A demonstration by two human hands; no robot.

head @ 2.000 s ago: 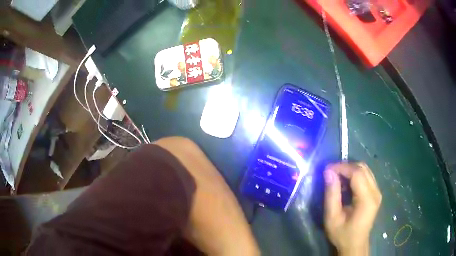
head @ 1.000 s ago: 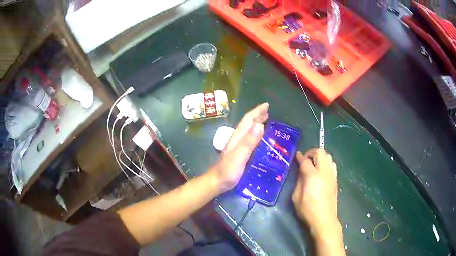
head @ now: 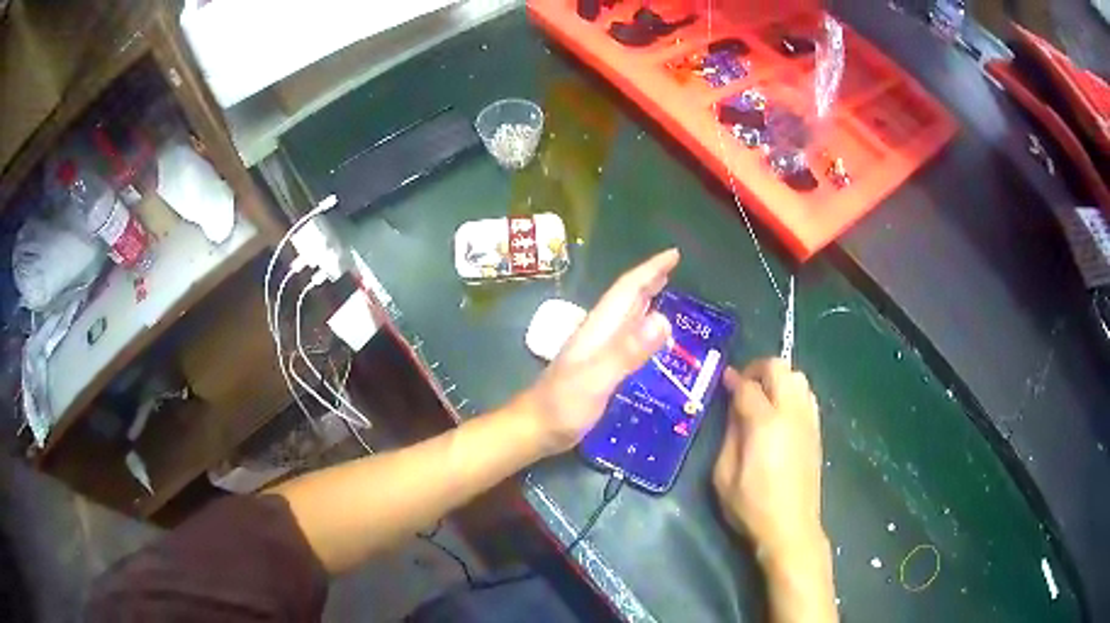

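A smartphone (head: 663,408) lies on the green bench, its lit blue-purple screen showing 15:38, with a cable at its lower end. My left hand (head: 609,353) is tilted over the phone's left edge, fingers extended, holding nothing. My right hand (head: 769,456) lies right of the phone, its fingers closed around the lower end of the thin silver-white tweezers (head: 789,323), which point away from me. A white rounded case (head: 556,329) lies left of my left hand, partly beside its fingers.
A cream tin (head: 511,248) with a red label lies beyond the case. A clear cup (head: 511,136), a black bar (head: 408,161) and an orange-red parts tray (head: 797,231) stand farther back. White cables (head: 286,353) loop at the left edge. A yellow rubber band (head: 920,568) lies right.
My left hand has come in over the phone's left side since the earliest frame. My right hand keeps hold of the tweezers. The view has shifted, showing more of the tray and the cup.
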